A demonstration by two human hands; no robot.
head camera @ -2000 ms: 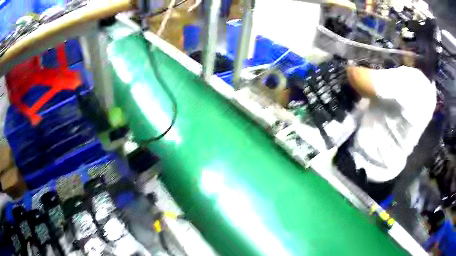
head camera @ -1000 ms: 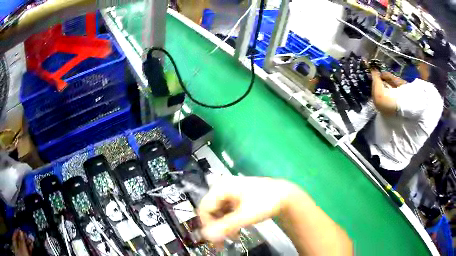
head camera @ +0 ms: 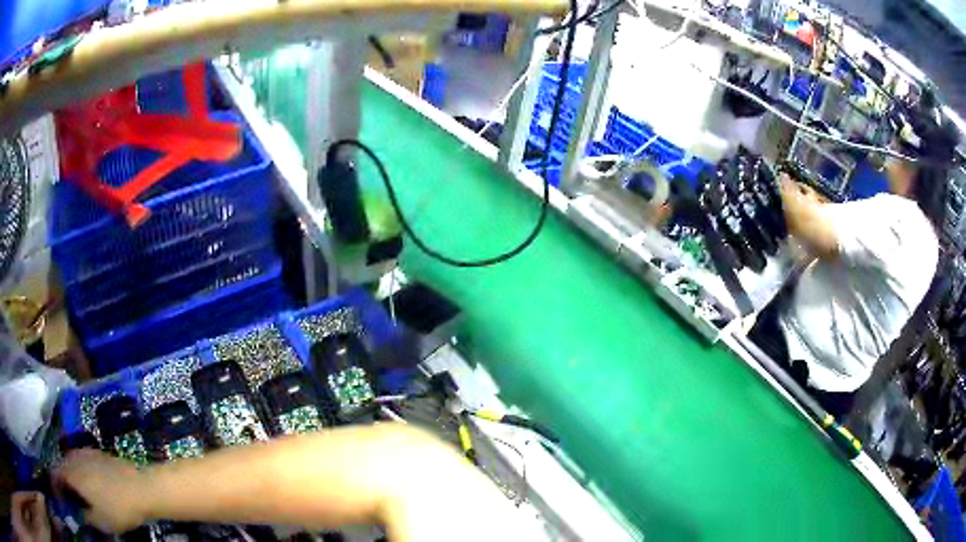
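Note:
Several black housings [head camera: 228, 400] with green circuit boards lie side by side in front of the blue screw bins; my right forearm covers their lower parts. My right hand [head camera: 101, 489] is at the leftmost housing, fingers bent down over it; whether it grips anything is hidden. My left hand [head camera: 30, 517] is at the lower left edge, small and partly cut off, close to my right hand; what it holds cannot be seen.
Blue bins [head camera: 249, 355] hold small screws behind the housings. Blue crates [head camera: 170, 244] carry a red stool [head camera: 138, 143]. A green conveyor [head camera: 593, 360] runs at right, with yellow-handled cutters [head camera: 508, 421] beside it. Another person [head camera: 869, 275] works across it.
My right hand has moved from the right side of the housings to the far left, and its forearm now lies across them. My left hand stays at the lower left. The view has shifted slightly.

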